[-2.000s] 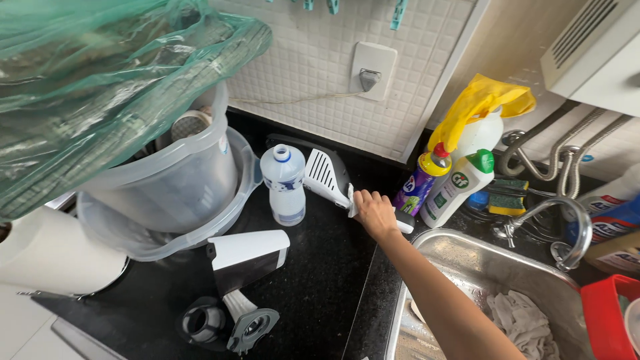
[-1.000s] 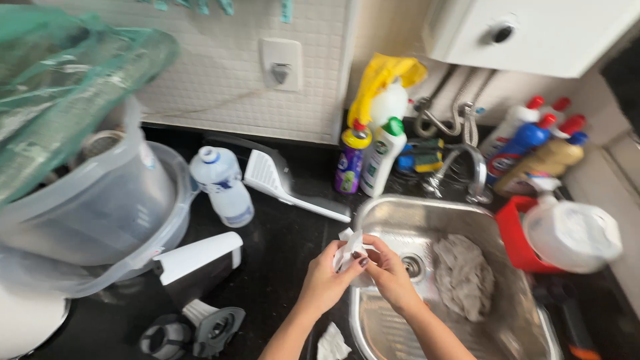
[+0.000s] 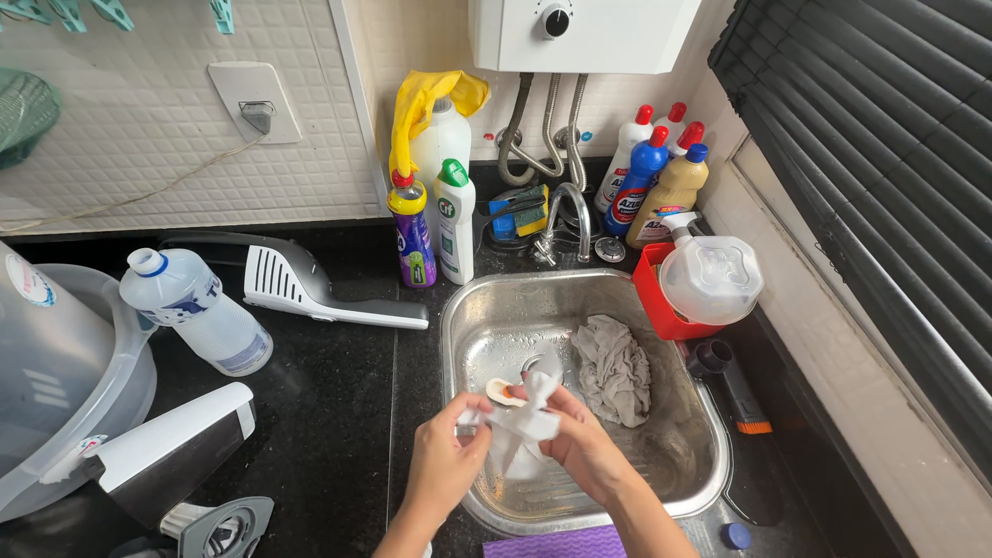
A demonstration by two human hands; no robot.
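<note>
Over the near left part of the steel sink (image 3: pixel 589 484), my left hand (image 3: pixel 449 449) pinches one side of a crumpled white tissue or thin cloth (image 3: pixel 523 434). My right hand (image 3: pixel 581 438) grips its other side, with a small cream-coloured oval piece (image 3: pixel 504 393) by the fingertips; whether it is held cannot be told. A wet grey cloth (image 3: pixel 612 370) lies bunched in the sink. Left of the sink, a black and white handheld vacuum body (image 3: pixel 325 291) rests on the black counter, and a white and black vacuum part (image 3: pixel 174 449) lies nearer.
Cleaner bottles (image 3: pixel 456 221) stand behind the sink's left corner, more bottles (image 3: pixel 647 182) behind its right. A curved tap (image 3: pixel 577 217) rises at the back. A red container (image 3: pixel 668 310) sits on the right rim, near a brush attachment (image 3: pixel 740 395). A clear bottle (image 3: pixel 205 310) and plastic tub (image 3: pixel 143 364) stand left.
Two seconds ago one hand was at the handheld vacuum's handle; now both hands are over the sink with the white tissue or cloth. The view has swung right.
</note>
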